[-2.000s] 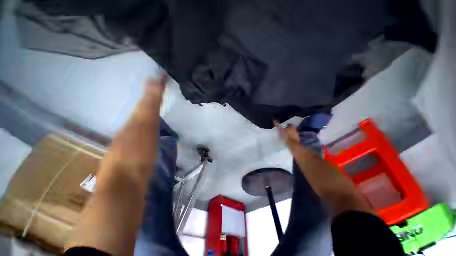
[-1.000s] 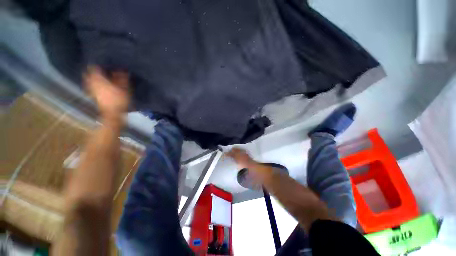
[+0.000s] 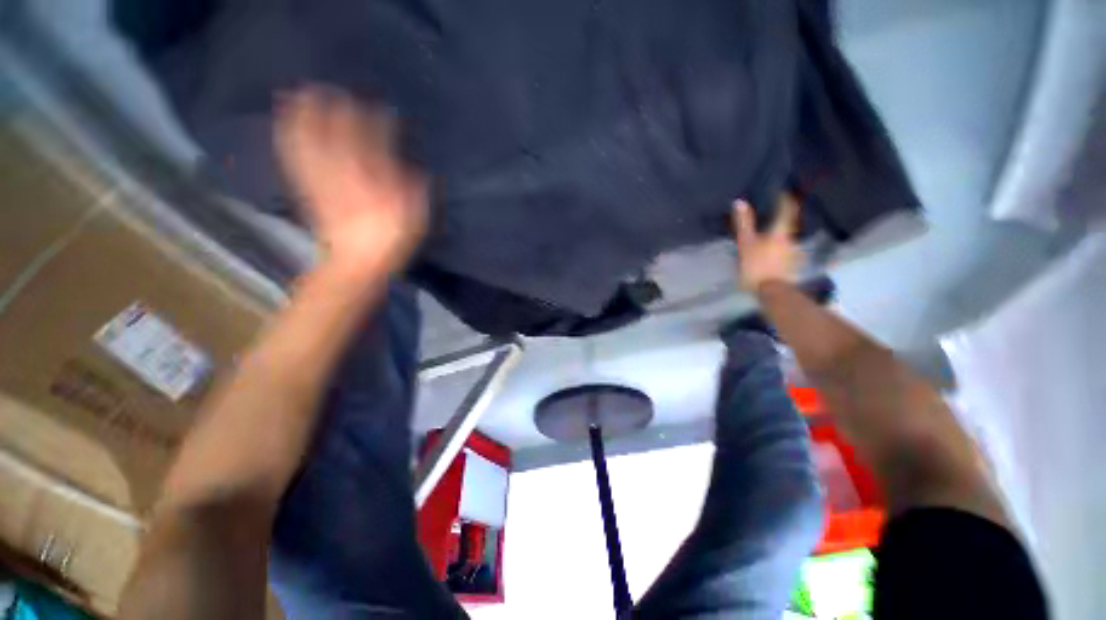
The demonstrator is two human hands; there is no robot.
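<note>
A dark grey-black garment (image 3: 582, 133) lies spread across the top of the view, its near edge ragged, with a pale grey strip below it at the right. My left hand (image 3: 352, 182) is blurred, over the garment's left part, open with its fingers spread. My right hand (image 3: 769, 248) is at the garment's near right edge, its fingers apart and reaching onto the cloth; whether they touch it is hard to tell.
A cardboard box (image 3: 91, 339) stands at the left. Between my legs are a pale metal frame (image 3: 467, 418), a round black base with a pole (image 3: 593, 413) and a red object (image 3: 443, 503). A red-orange stool (image 3: 849, 527) and a bright green box (image 3: 837, 581) are partly hidden at the right.
My left hand has moved right and up over the garment. My right hand has moved right and up, from below the garment's middle to its right edge. The camera view has shifted.
</note>
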